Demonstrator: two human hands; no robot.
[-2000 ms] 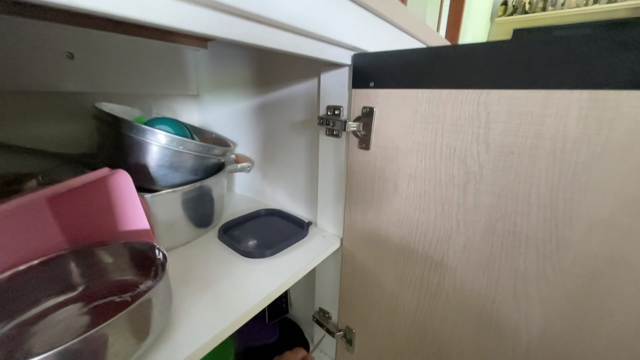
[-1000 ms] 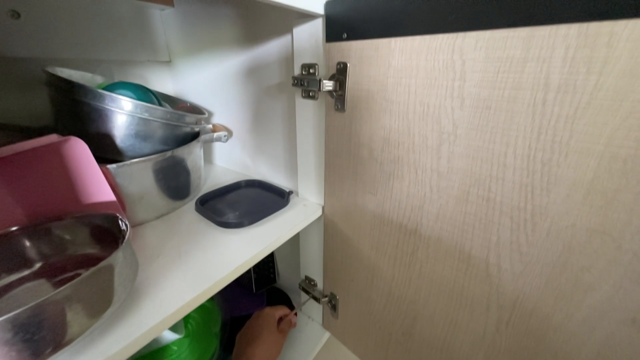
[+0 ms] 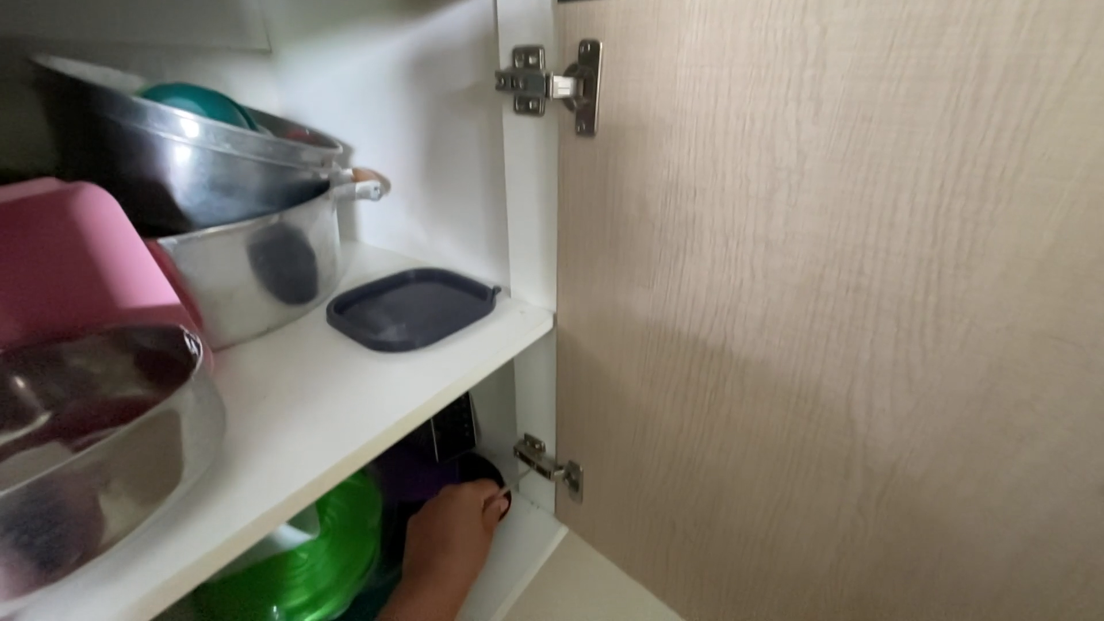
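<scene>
On the lower shelf, my left hand [image 3: 453, 535] reaches in with bent fingers at the edge of a dark round item [image 3: 485, 476]. Whether the fingers grip it is unclear; a thin pale sliver shows at their tips. Just left of the hand is a translucent green plastic container [image 3: 332, 552], with something purple [image 3: 414, 473] behind. A black item with small markings [image 3: 453, 427] stands at the back. Above, a dark plastic lid [image 3: 412, 309] lies flat on the upper shelf [image 3: 345, 392]. My right hand is out of view.
Metal pots [image 3: 254, 267] are stacked on the upper shelf, the top one [image 3: 216, 172] tilted with a teal item [image 3: 198, 102] inside. A pink plastic item [image 3: 69, 250] leans behind a metal pan [image 3: 164, 457]. The open cabinet door [image 3: 828, 310] stands at right on metal hinges [image 3: 552, 84].
My left hand, barely visible at the bottom edge two seconds ago, has come further into view on the lower shelf. The view has tilted down and closer. The dark lid stays on its shelf.
</scene>
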